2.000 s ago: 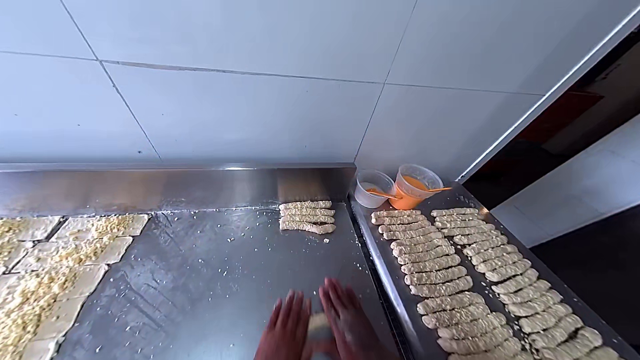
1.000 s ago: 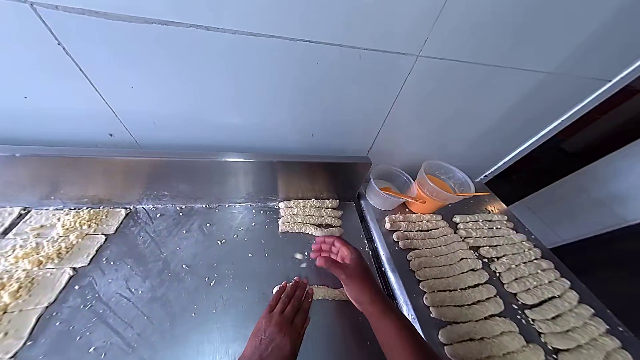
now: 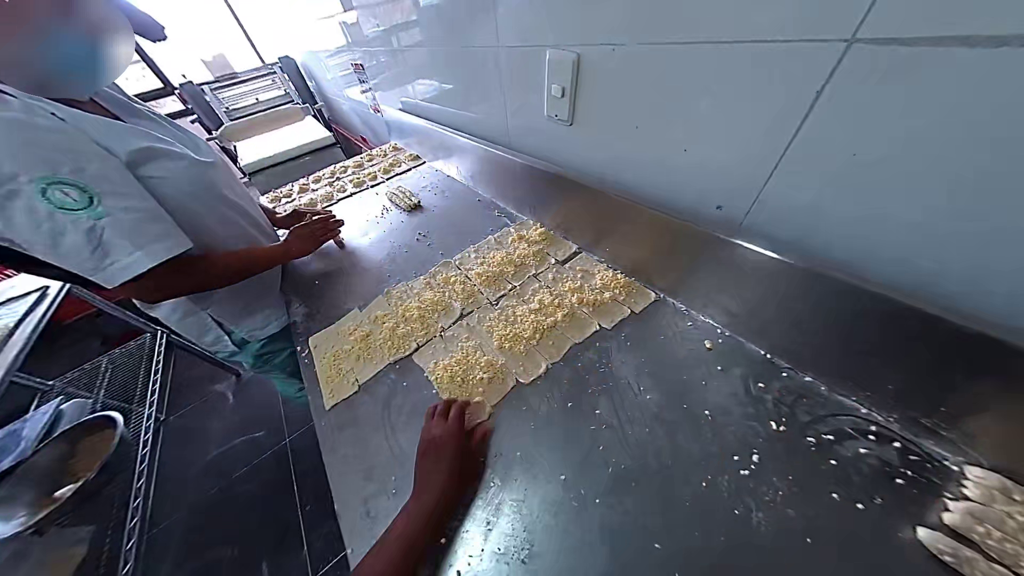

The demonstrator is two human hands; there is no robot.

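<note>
My left hand (image 3: 452, 448) is at the near end of the dough sheets, its fingers on the edge of a dough piece (image 3: 478, 412); whether they pinch it is unclear. Just beyond the fingers, crumbled cheese-like filling (image 3: 468, 372) covers that piece. Two rows of flat dough rectangles (image 3: 552, 346) topped with the same filling stretch away over the steel table (image 3: 632, 448). My right hand is out of view. Several rolled dough sticks (image 3: 972, 524) lie at the lower right corner.
A co-worker's hands (image 3: 312, 232) roll dough at the table's left edge, near more filled dough pieces (image 3: 352, 178) and a few rolled sticks (image 3: 403, 198). A wire rack (image 3: 144, 416) with a metal bowl (image 3: 60, 480) stands lower left. A steel backsplash (image 3: 688, 248) borders the wall.
The view has swung far left. My left hand has left the dough stick that both hands were over and is now at the filled dough sheets. My right hand has gone out of view.
</note>
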